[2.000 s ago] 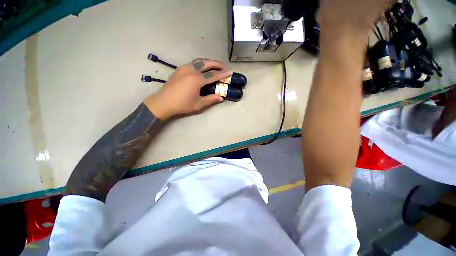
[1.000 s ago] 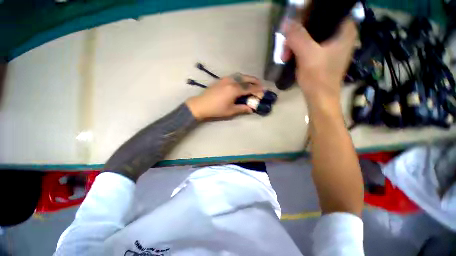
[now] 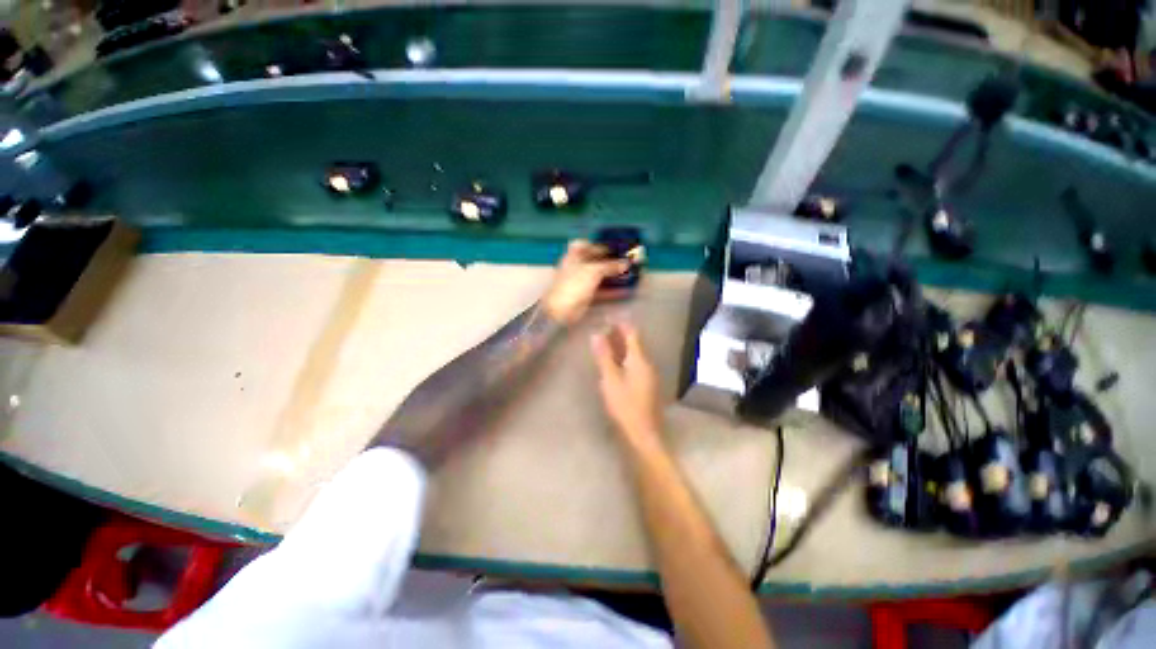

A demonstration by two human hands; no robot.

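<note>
My left hand [image 3: 581,282] holds black corded devices [image 3: 621,259] with a pale label at the bench's far edge, beside the green conveyor. Blur hides how many it holds. My right hand [image 3: 626,368] is just below, empty, with its fingers slightly apart. The black electric screwdriver [image 3: 811,353] leans against the front of the silver-grey screw feeder [image 3: 767,304], right of my hands. The screwdriver's tip and any screws cannot be made out.
Several devices lie on the green conveyor [image 3: 418,152] beyond the bench [image 3: 494,507]. Waiting devices [image 3: 995,482] with tangled cables are piled right of the feeder. A brown box [image 3: 95,298] stands far left. A grey post [image 3: 811,121] rises behind the feeder. Red stools [image 3: 133,577] show below.
My left hand has moved the devices from mid-bench to the conveyor edge. My right hand has let go of the screwdriver and moved left. The view has tilted up, showing the conveyor.
</note>
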